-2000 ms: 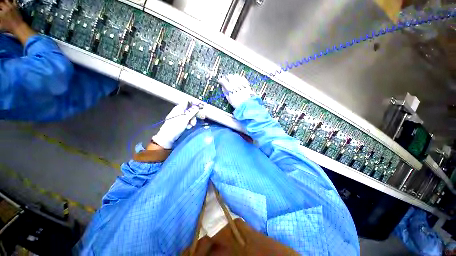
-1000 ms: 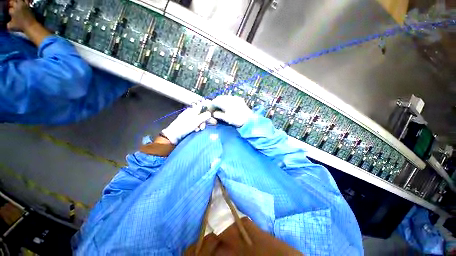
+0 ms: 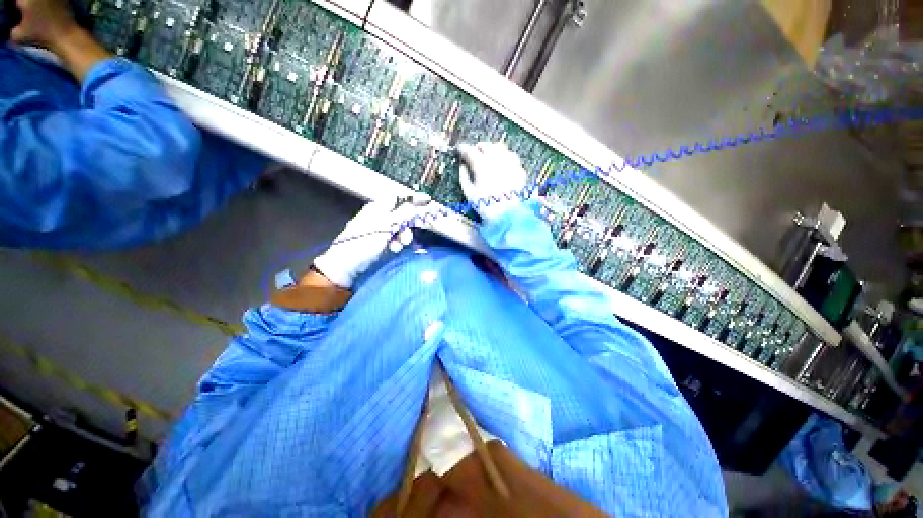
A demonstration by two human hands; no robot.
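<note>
Green circuit boards (image 3: pixel 349 96) stand edge to edge in a long row on the conveyor, with pale connectors across them. My right hand (image 3: pixel 493 174), in a white glove, is over the boards, fingertips at a board's surface; whether it grips anything is hidden. My left hand (image 3: pixel 366 239), also white-gloved, is at the near rail in front of my chest, fingers bent together; I cannot tell if something small is in them. The thin blue coiled cord (image 3: pixel 648 160) runs from the left wrist area across the boards to the upper right.
Pale conveyor rails (image 3: pixel 648 316) edge the boards on both sides. A steel table (image 3: pixel 678 81) lies beyond. At the left, a person's blue sleeve (image 3: pixel 121 162) and bare hand reach to the line. A black bin or box (image 3: pixel 734 415) is below the rail at right. Another blue sleeve (image 3: pixel 825 460) is at lower right.
My right hand came back from the boards to meet my left hand at the near rail, and is now out over the boards again. My left hand stays near the rail.
</note>
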